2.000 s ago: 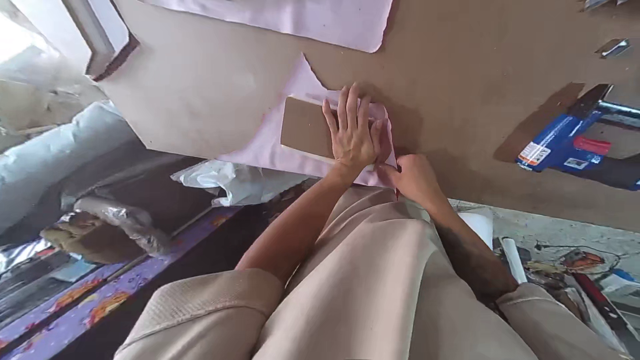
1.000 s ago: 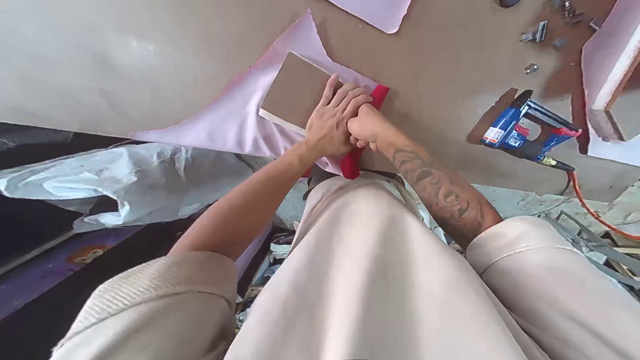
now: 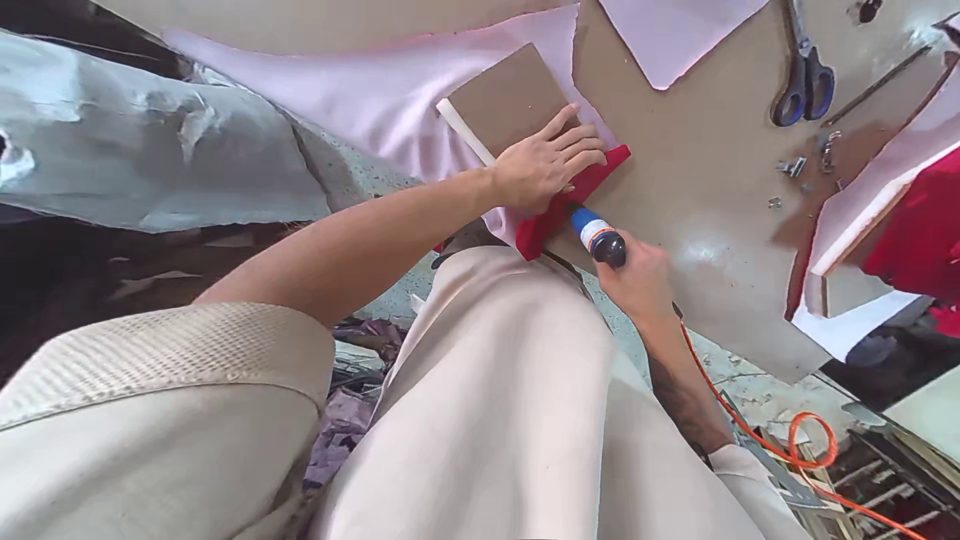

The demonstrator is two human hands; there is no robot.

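Observation:
My left hand (image 3: 547,163) lies with spread fingers on the near right part of a foam-backed brown board (image 3: 514,101) and on the folded cloth beside it. Beneath the board spreads pink fabric (image 3: 360,90), its red side (image 3: 592,178) turned up along the board's right edge. My right hand (image 3: 637,274) is closed around a blue pneumatic staple gun (image 3: 591,227), whose far end meets the red fold just right of my left hand. The gun's grip is mostly hidden by my fingers.
Scissors (image 3: 804,86), small metal pieces (image 3: 793,166) and more pink fabric (image 3: 682,34) lie on the brown tabletop (image 3: 697,187). At the right is a foam-edged panel with red cloth (image 3: 919,232). An orange air hose (image 3: 720,397) trails past my right forearm.
My right hand has left my left hand's side and now holds the staple gun, which lay on the table at the right before. The red side of the cloth, not seen two seconds ago, shows folded up.

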